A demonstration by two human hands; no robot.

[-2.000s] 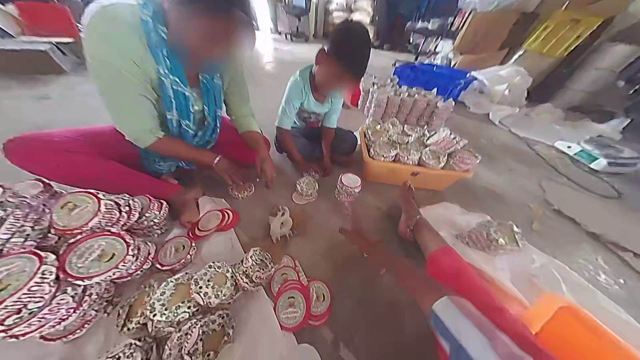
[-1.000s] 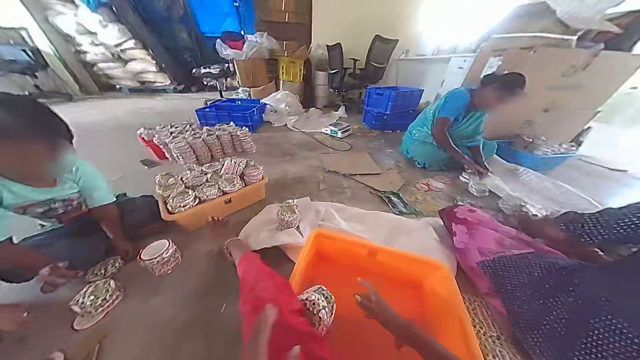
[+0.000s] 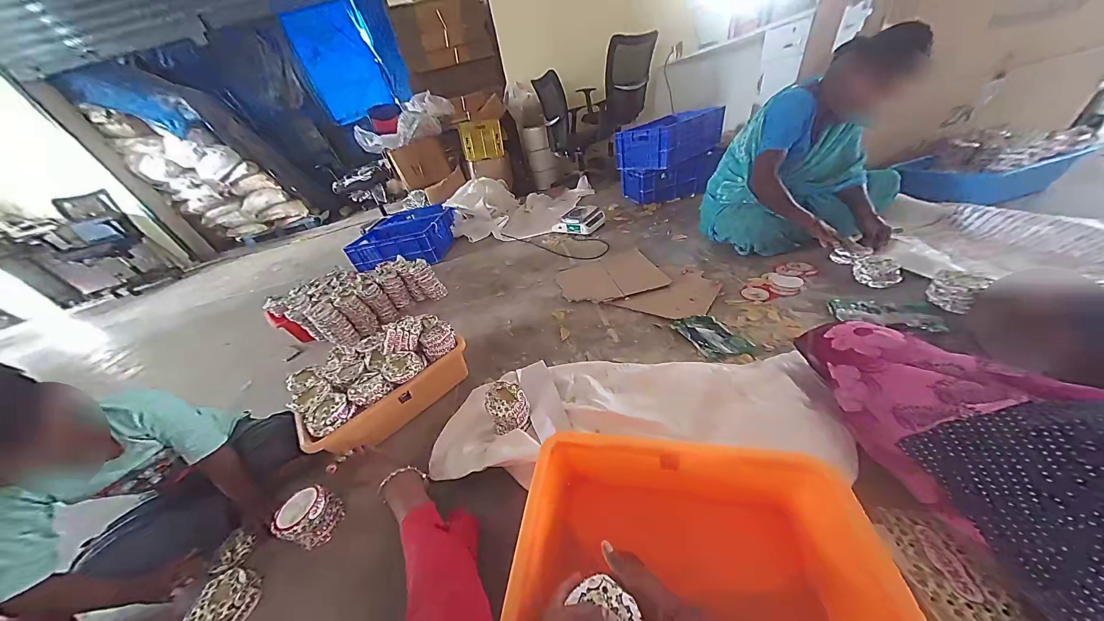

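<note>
At the bottom edge, a small round stack of patterned discs [image 3: 604, 595] is held between my left hand [image 3: 565, 601] and my right hand [image 3: 645, 588], inside or over the near part of an orange plastic bin [image 3: 673, 457]. My left hand is blurred and mostly cut off by the frame. One finger of my right hand points up beside the stack. A similar stack [image 3: 507, 407] stands on a white sheet [image 3: 621, 397] behind the bin. More patterned stacks [image 3: 371, 388] fill a light orange crate [image 3: 431, 392] to the left.
A person in light green [image 3: 164, 431] sits at left near a round stack [image 3: 308, 516]. Another in teal [image 3: 768, 198] works at back right; a third, in dark dotted cloth [image 3: 1018, 466], is at right. Cardboard [image 3: 612, 276], a scale [image 3: 580, 221] and blue crates [image 3: 668, 142] are beyond.
The view has swung right since the earliest frame. One second ago my right hand was apart from the stack, over the orange bin; now both hands are at the stack.
</note>
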